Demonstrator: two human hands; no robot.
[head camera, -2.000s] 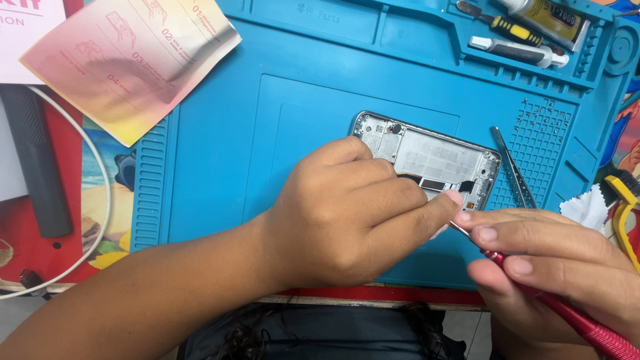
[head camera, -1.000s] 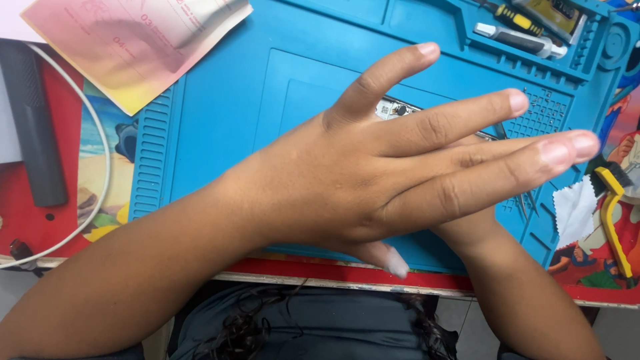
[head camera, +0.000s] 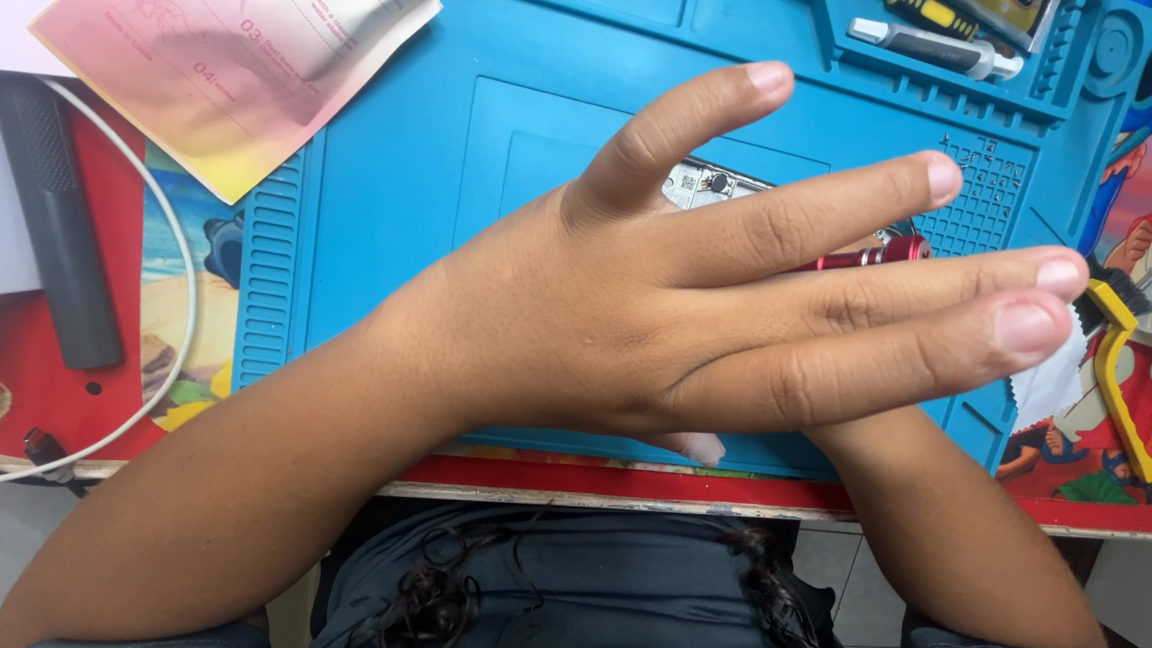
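Note:
My left hand (head camera: 612, 297) is raised close to the camera, its fingers spread toward the right, holding nothing. Behind it, the opened smartphone (head camera: 738, 187) lies on the blue silicone repair mat (head camera: 387, 234); only its upper left edge with a small round dark part shows. The end of a red metal-handled screwdriver (head camera: 877, 256) shows between my left fingers. My right hand is almost wholly hidden behind the left one; only its wrist (head camera: 868, 427) and forearm come out below, so its grip cannot be seen.
Small screws lie in the mat's grid (head camera: 981, 189). A grey-and-white pen-like tool (head camera: 936, 47) rests in the top tray. To the right are a white cloth (head camera: 1048, 382) and a yellow-handled brush (head camera: 1116, 360). A printed packet (head camera: 252, 99), white cable (head camera: 184, 261) and dark grey bar (head camera: 63, 234) lie left.
My left hand has come off the phone and spread its fingers above it. My right hand, seen holding the red screwdriver two seconds ago, is now hidden behind the left.

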